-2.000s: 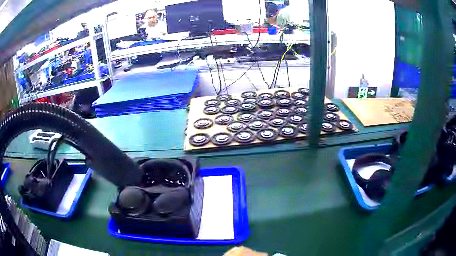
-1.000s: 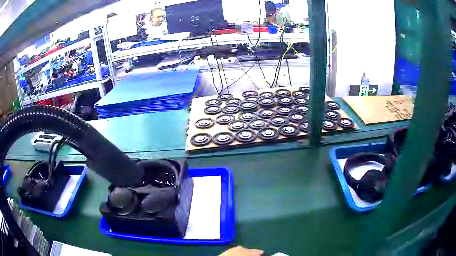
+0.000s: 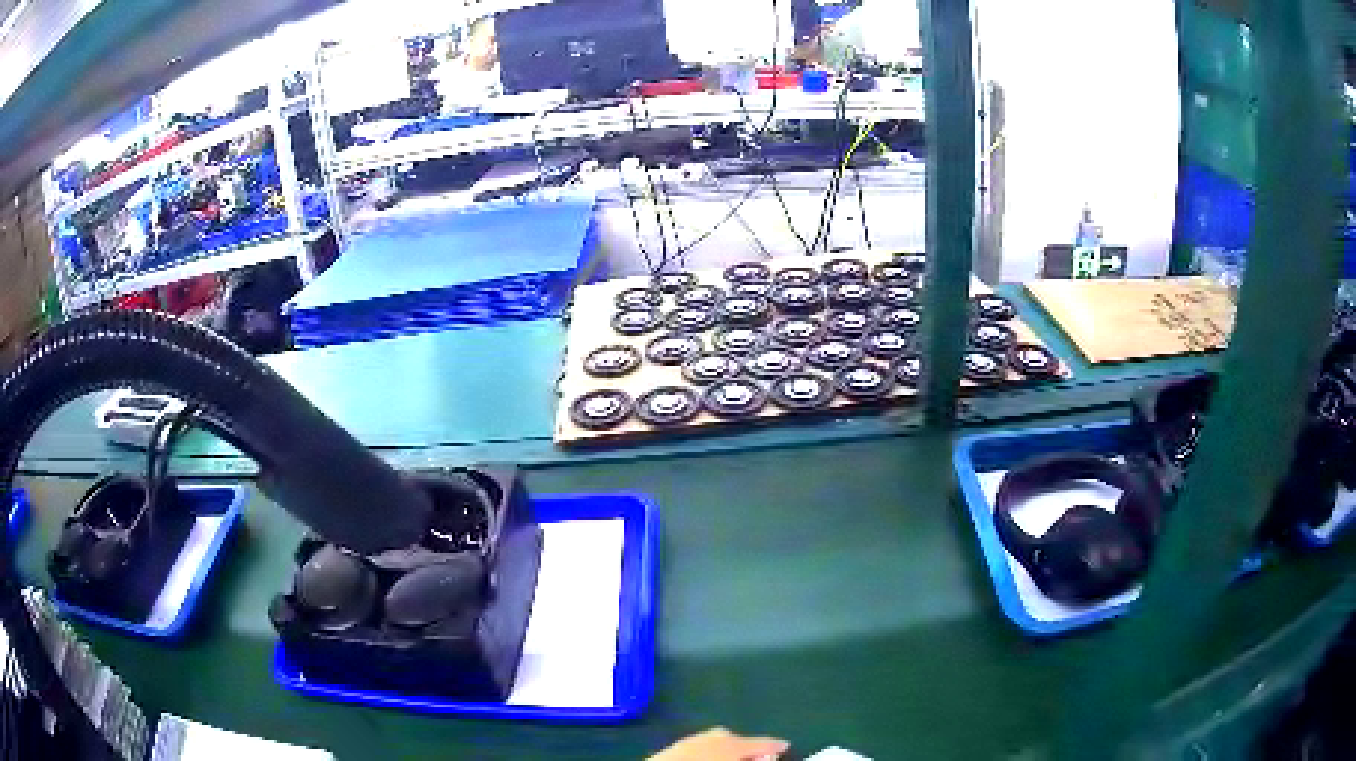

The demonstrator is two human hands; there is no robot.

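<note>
Black headphones (image 3: 390, 590) sit in a black insert tray (image 3: 513, 595) inside a bright-blue tote (image 3: 641, 610) on the green belt. A white sheet (image 3: 577, 613) lies flat in the tote's right part. The thick black hose (image 3: 305, 446) arches over from the left and its nozzle hides part of the insert. My left hand (image 3: 720, 746), bare, is cut off by the bottom edge, to the right of and below the tote; its grip is hidden. A small white patch beside it (image 3: 837, 755) may be my gloved right hand, mostly out of frame.
Another blue tote with headphones (image 3: 144, 558) is at left, and one (image 3: 1026, 602) at right, partly behind a green upright (image 3: 1242, 372). Ring-shaped parts (image 3: 732, 397) cover a tan board beyond the belt. Blue sheets (image 3: 446, 260) and cardboard (image 3: 1138, 317) lie there. A person shows at the back.
The totes on the belt have shifted left, the middle and right ones most clearly. The hose has stayed in place. My left hand shows slightly more to the left than two seconds ago.
</note>
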